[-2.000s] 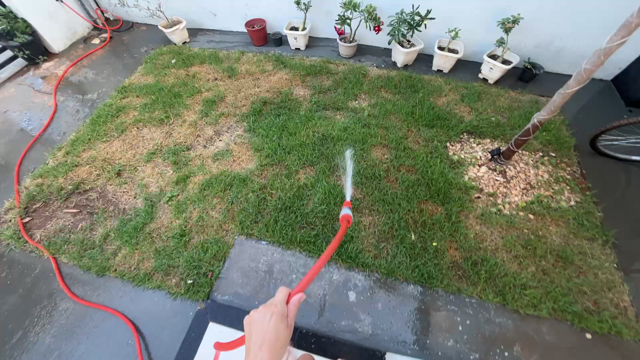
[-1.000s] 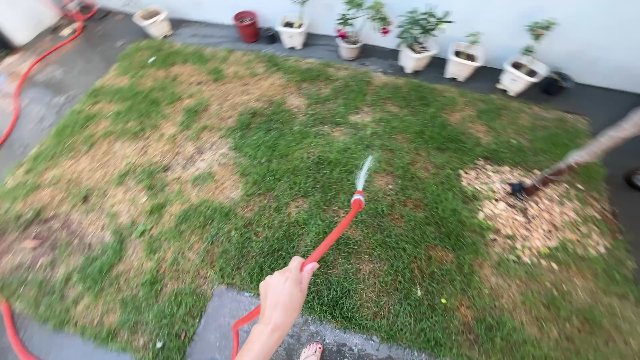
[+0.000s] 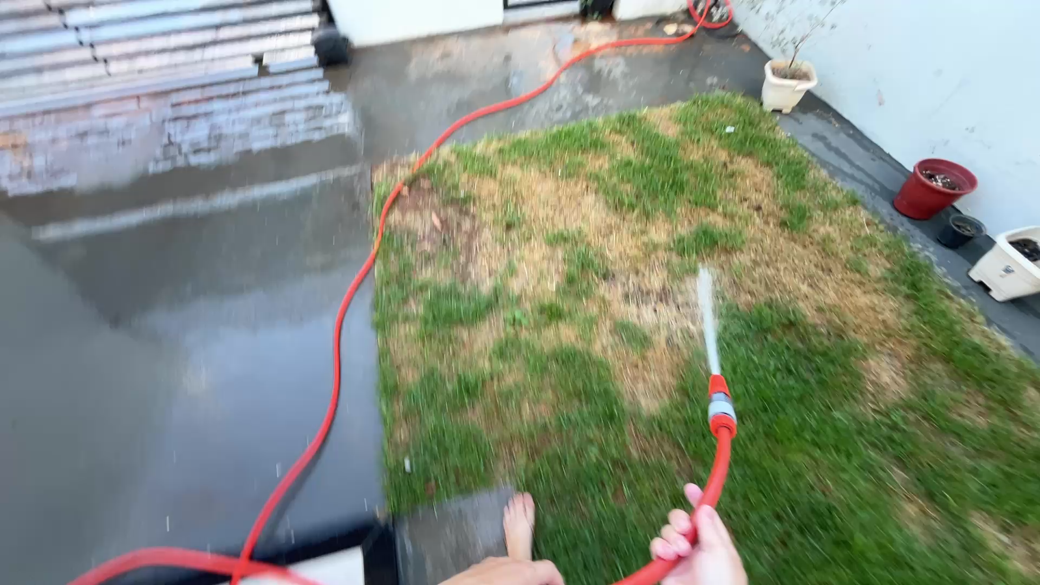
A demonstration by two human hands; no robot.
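Observation:
My right hand [image 3: 699, 540] is closed around the red garden hose [image 3: 721, 463] at the lower right, palm partly up, a short way behind the spray nozzle [image 3: 720, 402]. The nozzle is red and grey and points away from me. A narrow jet of water [image 3: 708, 317] leaves its tip over the grass. Only the back of my left hand [image 3: 508, 572] shows at the bottom edge, left of the right hand; its fingers are mostly cut off, and whether it holds anything cannot be told. Green and dry straw-coloured patches mix across the lawn [image 3: 569, 366].
More red hose [image 3: 337, 357] curves along the lawn's left edge over wet dark paving [image 3: 203, 406]. A bare foot [image 3: 519, 524] is by the grass edge. White planters [image 3: 788, 85], a red pot [image 3: 934, 188] and a small black pot [image 3: 961, 231] line the wall.
The view has swung left, toward the paving and the lawn's dry side. The jet now passes over drier grass than before. A second hand has come into view at the bottom edge.

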